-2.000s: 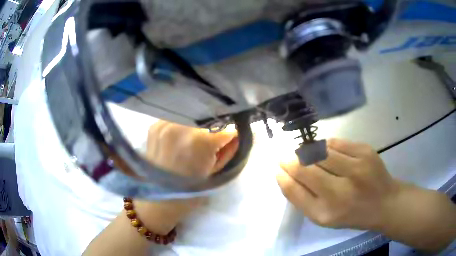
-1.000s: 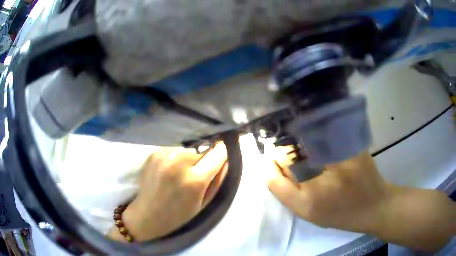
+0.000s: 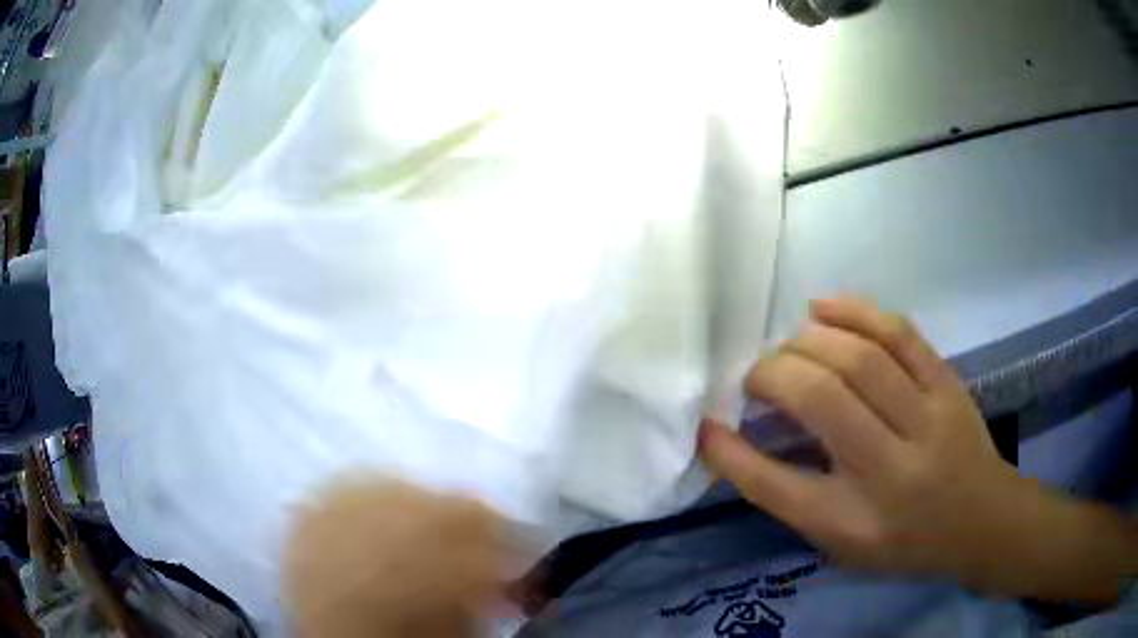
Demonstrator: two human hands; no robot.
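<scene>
White fabric (image 3: pixel 412 287) lies spread over the table in front of me, overexposed under the lamp, with loose folds. My left hand (image 3: pixel 393 561) is blurred at the bottom, over the near part of the fabric; its fingers cannot be made out. My right hand (image 3: pixel 874 436) is at the fabric's near right edge. Its thumb and fingertips pinch the edge of the cloth beside the table front.
A small dark machine part (image 3: pixel 817 10) shows at the top edge. The pale machine bed (image 3: pixel 973 87) has a dark seam line. A ruler strip (image 3: pixel 1061 355) runs along the table front. Printed clothing (image 3: pixel 749 586) is below. A grey object (image 3: pixel 25 361) stands at the left.
The machine head has left the view except for a small part at the top. Both hands have moved from beside the needle area towards the table's front edge. More white fabric shows.
</scene>
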